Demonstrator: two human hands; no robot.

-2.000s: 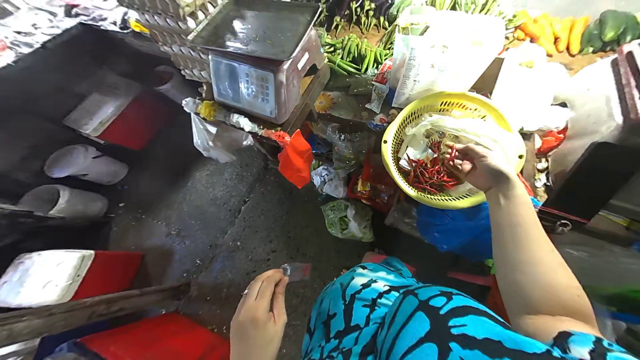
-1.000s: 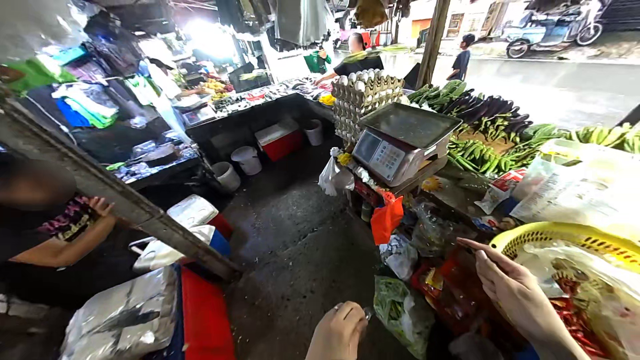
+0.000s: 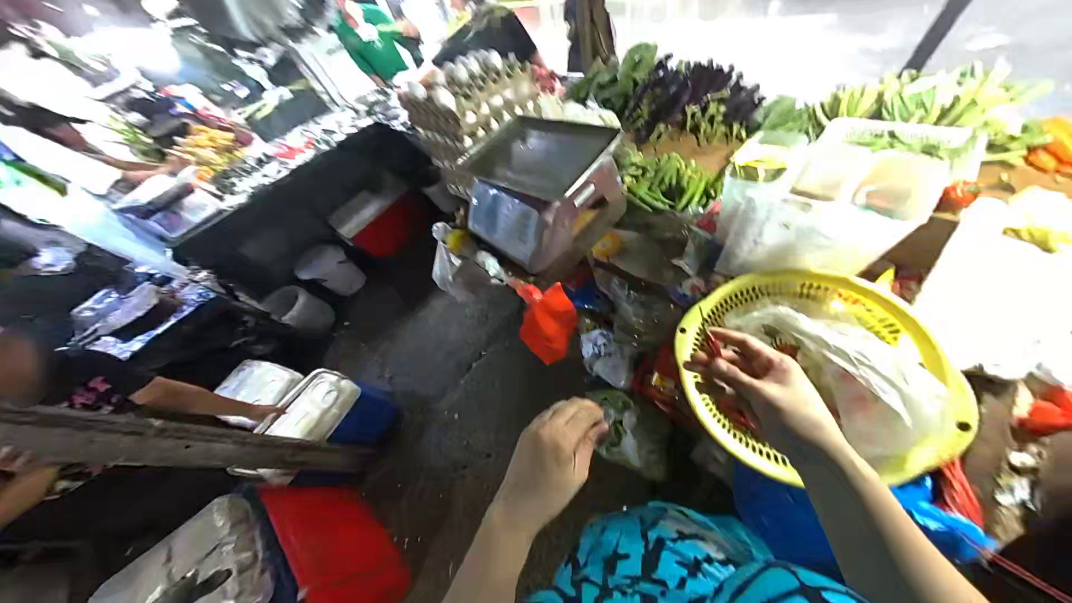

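Note:
A yellow plastic basket point(image 3: 961, 394) stands at the right, with a whitish plastic bag point(image 3: 871, 377) in it. My right hand point(image 3: 758, 381) is over the basket's left side, its fingertips closed on a small red chili pepper point(image 3: 712, 345). More red chilies are partly hidden beneath that hand. Left of the basket, my left hand point(image 3: 557, 448) hangs in the air with curled fingers; whether it holds anything small cannot be told. A bag of green leaves point(image 3: 624, 427) lies below and behind it.
A weighing scale point(image 3: 544, 180) stands beside stacked egg trays point(image 3: 469, 96). Green peppers point(image 3: 670, 182) and leafy vegetables lie behind. An orange-red bag point(image 3: 548, 322) hangs below the scale. At the left are a wooden beam point(image 3: 167, 440), a red cooler point(image 3: 331, 544) and a person's arm point(image 3: 201, 398).
My right hand, spread and outside the basket one second ago, is now over its left side with a chili between the fingertips. The view has swung.

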